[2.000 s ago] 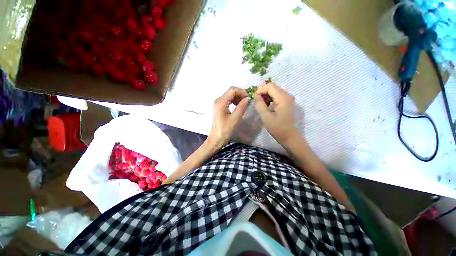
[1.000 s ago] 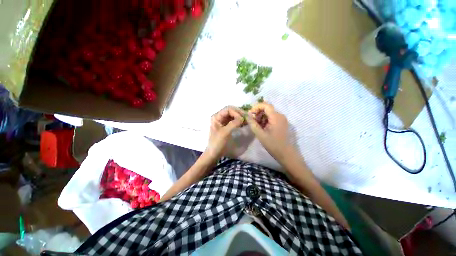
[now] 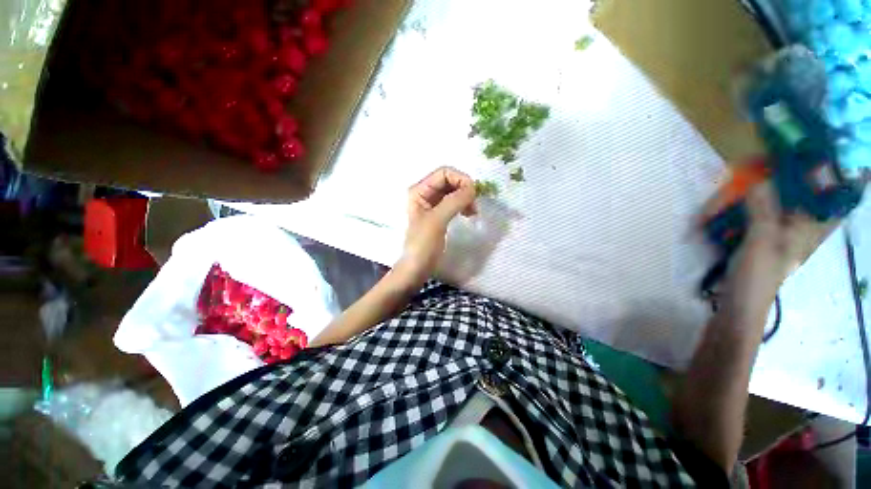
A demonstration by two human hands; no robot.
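Note:
A pile of small green sepal pieces (image 3: pixel 506 118) lies on the white table ahead of me, with a few loose ones nearer my left hand. My left hand (image 3: pixel 443 205) is just below them, thumb and fingertips pinched together; whether something tiny is between them cannot be told. My right hand (image 3: pixel 775 224) is at the right, blurred, around the teal glue gun (image 3: pixel 802 153) with its orange trigger area. The gun looks lifted and turned, its nozzle end hidden or blurred.
A cardboard carton (image 3: pixel 162 177) of red heads stands at the upper left. A white sack (image 3: pixel 167 310) with red pieces is below it, beside my lap. A cardboard sheet (image 3: pixel 669 48) and light-blue balls (image 3: pixel 845 38) are at the upper right. A black cord loops near the right edge.
My right hand has left my left hand and moved right to the glue gun, which has turned. My left hand has stayed near the sepals. The view has shifted slightly.

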